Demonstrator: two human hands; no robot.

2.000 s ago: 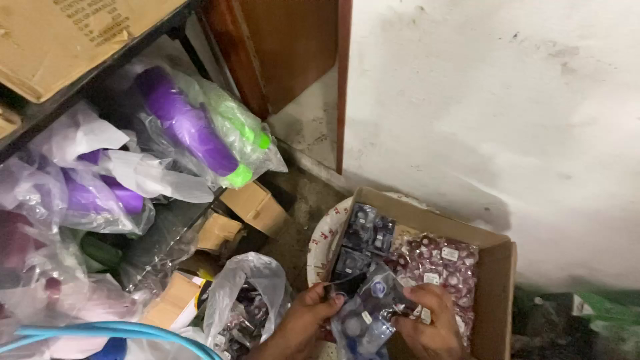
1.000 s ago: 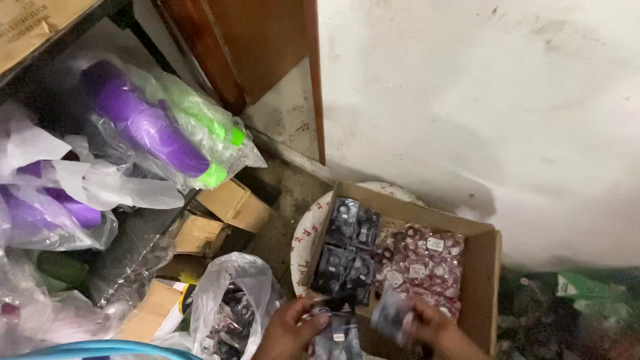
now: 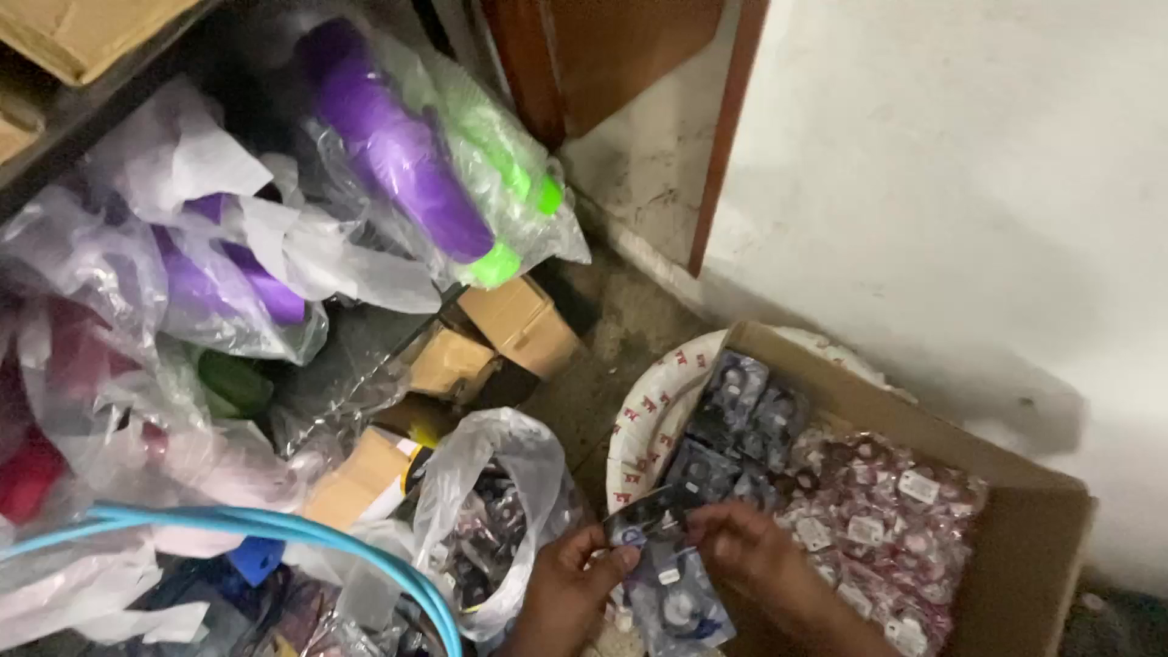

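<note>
My left hand (image 3: 584,579) pinches a clear plastic packet (image 3: 680,593) with a dark top and small round parts inside, at the lower middle. My right hand (image 3: 753,557) is at the packet's upper right edge, thumb and fingers close together; whether it grips the edge is blurred. Both hands are over the near left part of an open cardboard box (image 3: 1022,557). Inside the box, dark packets (image 3: 730,401) lie at the left and many reddish packets with white tags (image 3: 876,529) at the right.
A patterned white round rim (image 3: 643,429) shows beside the box. Left of my hands stands a plastic bag of small dark items (image 3: 488,529). Light blue tubing (image 3: 347,547) curves at lower left. Wrapped purple and green items (image 3: 411,155) fill the rack; a white wall (image 3: 958,201) rises at right.
A second ago my right hand held a small packet apart from my left hand, to its right; now it is close beside my left hand at the packet.
</note>
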